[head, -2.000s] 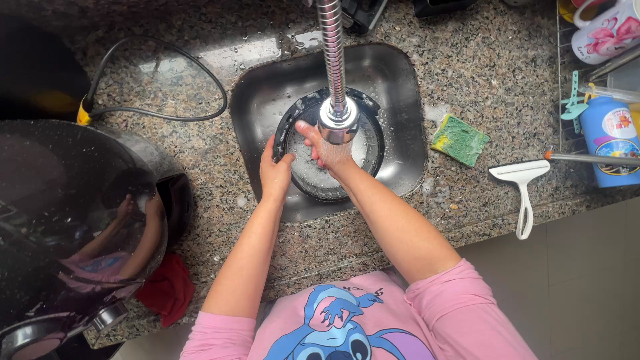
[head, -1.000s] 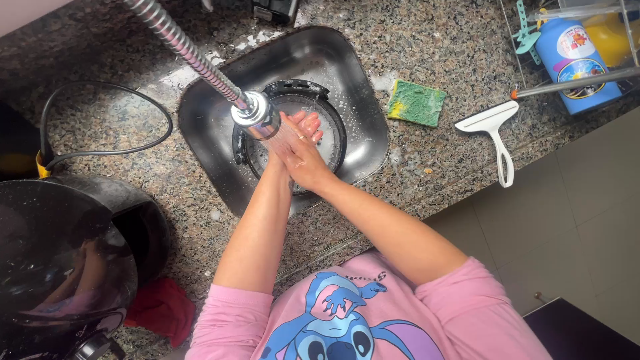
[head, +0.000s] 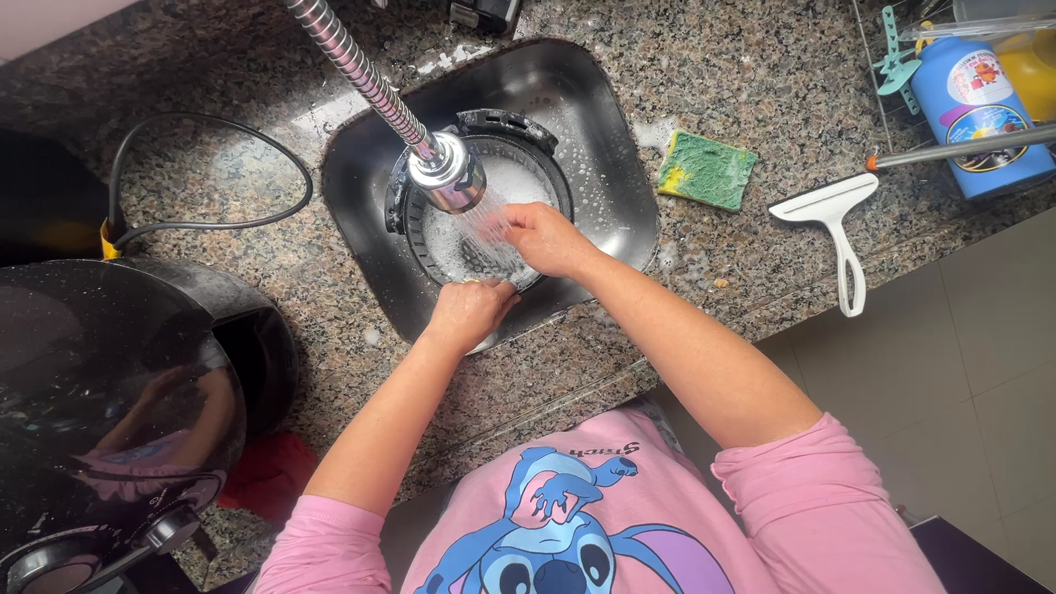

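A round black air fryer basket with soapy foam inside lies in the dark metal sink. Water sprays from the chrome faucet head on its coiled spring neck into the basket. My left hand grips the basket's near rim, fingers curled over it. My right hand is at the spray over the basket's right side, its fingers bent and their tips in the water; whether it touches the basket is hidden.
A green and yellow sponge and a white squeegee lie right of the sink on the granite counter. Farther right is a blue bottle by a rack. At left stand a black air fryer, a looped cable and a red cloth.
My hands, together under the spray a second ago, have moved apart. The left has come to the basket's near rim, while the right stays by the water. The view has shifted somewhat since the first frame.
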